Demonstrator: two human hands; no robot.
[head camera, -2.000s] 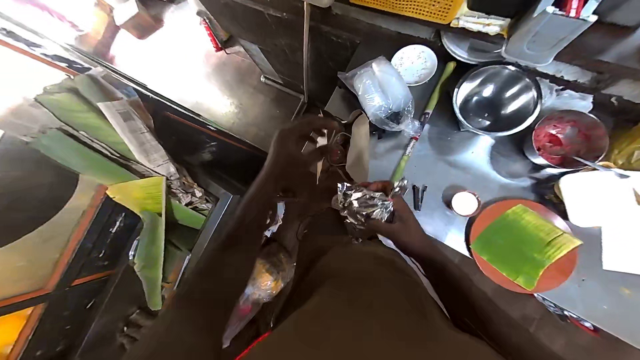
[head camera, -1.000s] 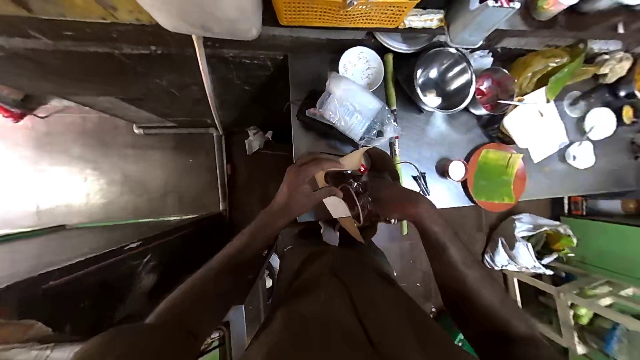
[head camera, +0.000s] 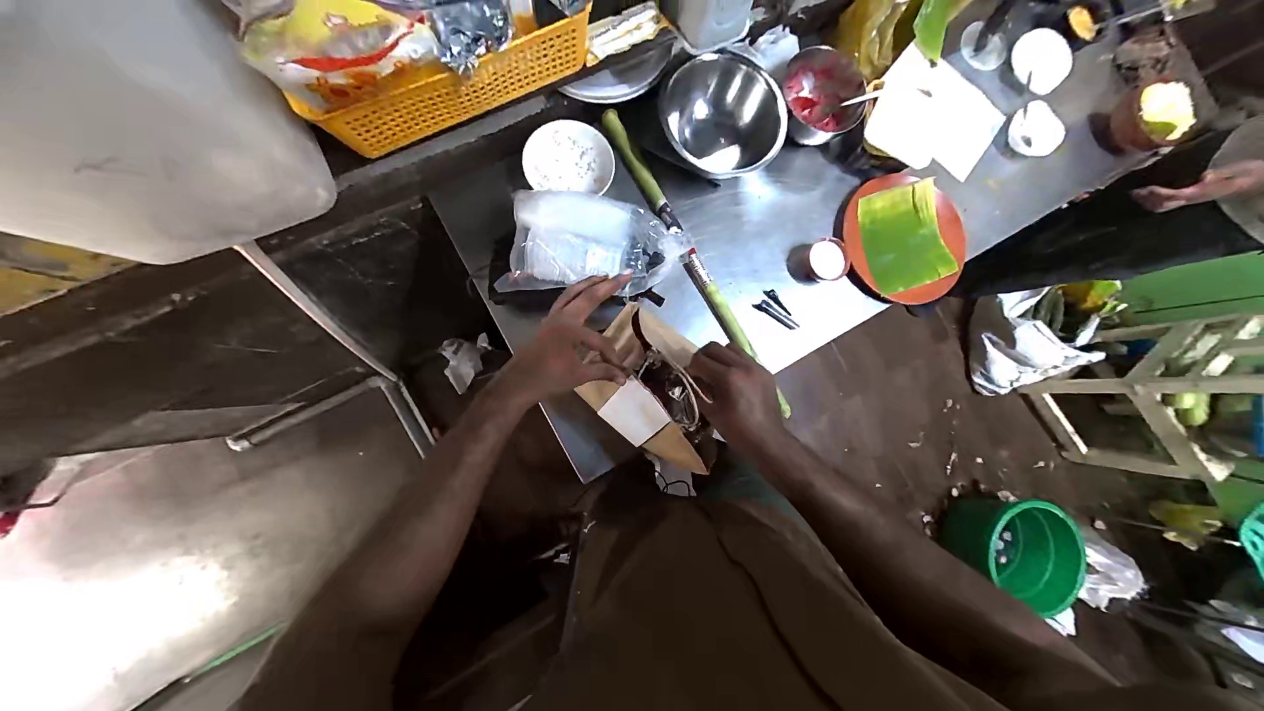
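A brown paper bag (head camera: 671, 449) with a twisted cord handle and a white label stands open-topped at the near edge of the steel counter (head camera: 780, 222). My right hand (head camera: 736, 390) grips its right rim near the handle. At the bag's left side is my left hand (head camera: 568, 346), fingers spread, its thumb near the rim; whether it touches the paper I cannot tell. The bag's contents are dark and unclear. Just beyond my left fingertips lies a clear plastic bag (head camera: 573, 237) with whitish contents. A long green stalk (head camera: 721, 306) lies to the right of it.
Farther back are a white speckled bowl (head camera: 568, 158), a steel bowl (head camera: 723, 116) and a yellow basket (head camera: 454, 94). A banana leaf piece (head camera: 901, 237) lies on an orange plate (head camera: 948, 281). A green bucket (head camera: 1037, 558) stands on the floor. Another person's hand (head camera: 1200, 188) shows at the right edge.
Two seconds ago my right hand held crumpled foil, which I no longer see. My left hand has opened away from the paper bag since one second ago. The view has swung right.
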